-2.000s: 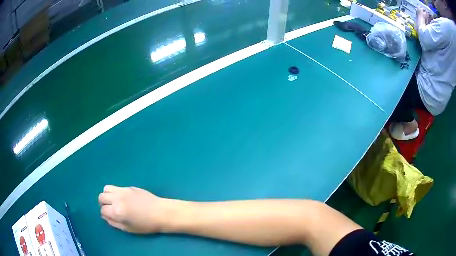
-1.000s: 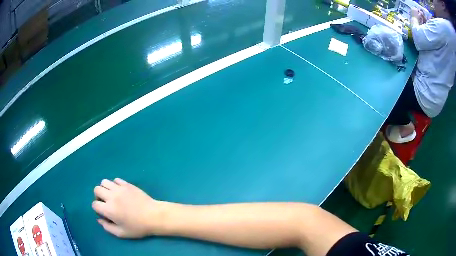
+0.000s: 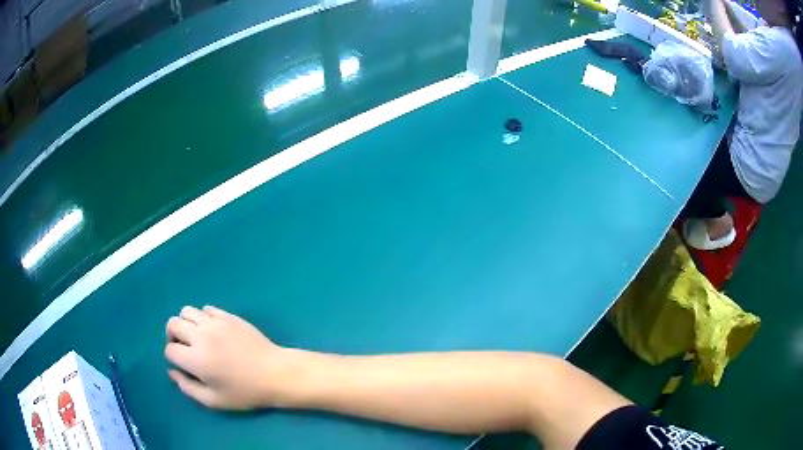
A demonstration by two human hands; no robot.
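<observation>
My right hand (image 3: pixel 218 359) rests palm down on the teal-green workbench top (image 3: pixel 396 255), fingers loosely bent and slightly apart, with nothing seen in it. What lies under the palm is hidden. Left of it, a thin dark pen (image 3: pixel 124 400) lies on the bench. Beyond the pen, two white product boxes (image 3: pixel 92 406) with red-orange prints stand side by side, cut off by the bottom edge. My left hand is not in view.
A white rail (image 3: pixel 264 167) separates the bench from the glossy conveyor belt (image 3: pixel 189 132). A black round item (image 3: pixel 513 126), white paper (image 3: pixel 600 79) and clear plastic bag (image 3: pixel 681 74) lie further along. A person (image 3: pixel 764 97) sits on a red stool (image 3: pixel 735 242) near a yellow sack (image 3: pixel 674 308).
My right hand has loosened from a more closed curl, its fingers now more spread, and shifted slightly left. The other person's arms have risen. The boxes and pen keep their places.
</observation>
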